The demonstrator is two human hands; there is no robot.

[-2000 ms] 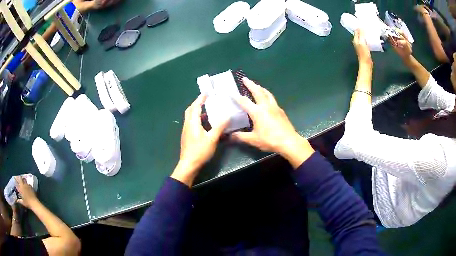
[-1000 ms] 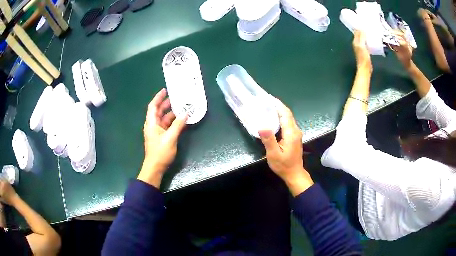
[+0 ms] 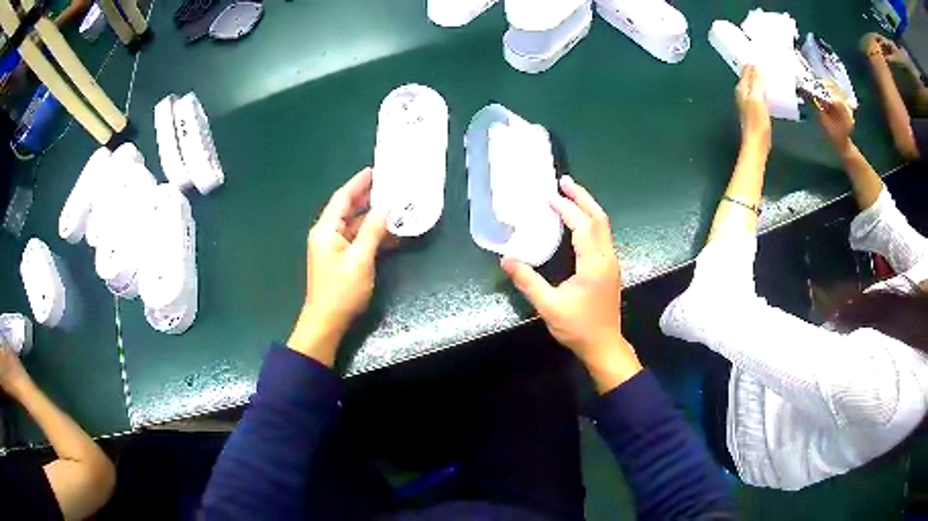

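My left hand (image 3: 349, 249) grips the lower left edge of a white oval end cover (image 3: 410, 158), with small round marks near both ends, held upright above the bench. My right hand (image 3: 580, 275) grips the lower right side of a white oval housing (image 3: 524, 188). The housing's open side faces me, showing a pale blue inner wall and a bright white part inside, washed out by glare. The cover and housing are side by side, apart, with a narrow gap between them.
White oval units (image 3: 137, 224) lie in a group at left. A pair of slim white parts (image 3: 188, 142) stands behind them. More white units (image 3: 547, 41) lie at the far side, near a dark oval pad (image 3: 236, 20). A worker in white sleeves (image 3: 804, 356) handles white parts at right.
Since two seconds ago, the hands have moved apart, each now with its own white part. Since one second ago, the cover has shifted right and the housing has turned more upright.
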